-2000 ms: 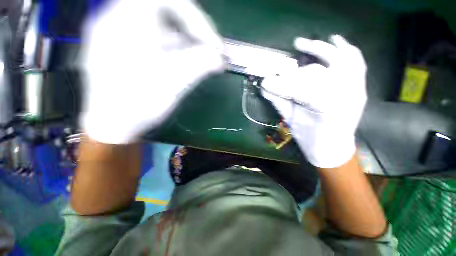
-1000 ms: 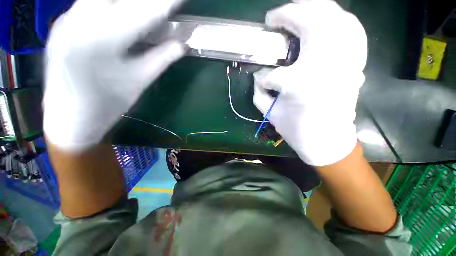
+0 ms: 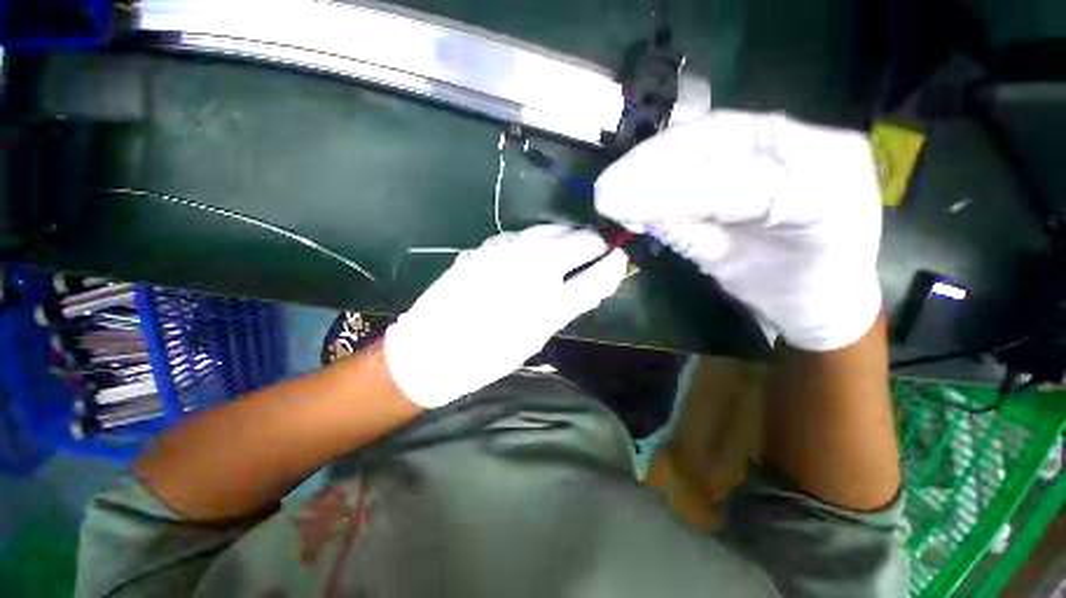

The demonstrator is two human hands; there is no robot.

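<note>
The long silver unit (image 3: pixel 468 64) lies crosswise at the top of the view, with a black bracket (image 3: pixel 650 88) at its right end and part of the round motor (image 3: pixel 693 98) beyond. A white lead wire (image 3: pixel 500 187) hangs from its body. Blue lead wires (image 3: pixel 569 178) run from the bracket end to my right hand (image 3: pixel 754 216). My gloved left hand (image 3: pixel 509 306) meets my right fingertips below the bracket, both pinching the lead wires. A bit of red wire (image 3: pixel 617 237) shows between them. A small yellowish edge shows below; the fingers hide the rest.
Solder wire (image 3: pixel 251 220) lies across the green bench at left. A yellow block (image 3: pixel 898 161) and a black object (image 3: pixel 932 306) are at right. A blue crate of silver units (image 3: pixel 175 350) stands lower left, a green mesh crate (image 3: pixel 976 467) lower right. A blue bin (image 3: pixel 53 23) is upper left.
The unit has been let go and now lies further up the bench, more of it visible. My left hand has left its body and moved right and down to the wires beside my right hand.
</note>
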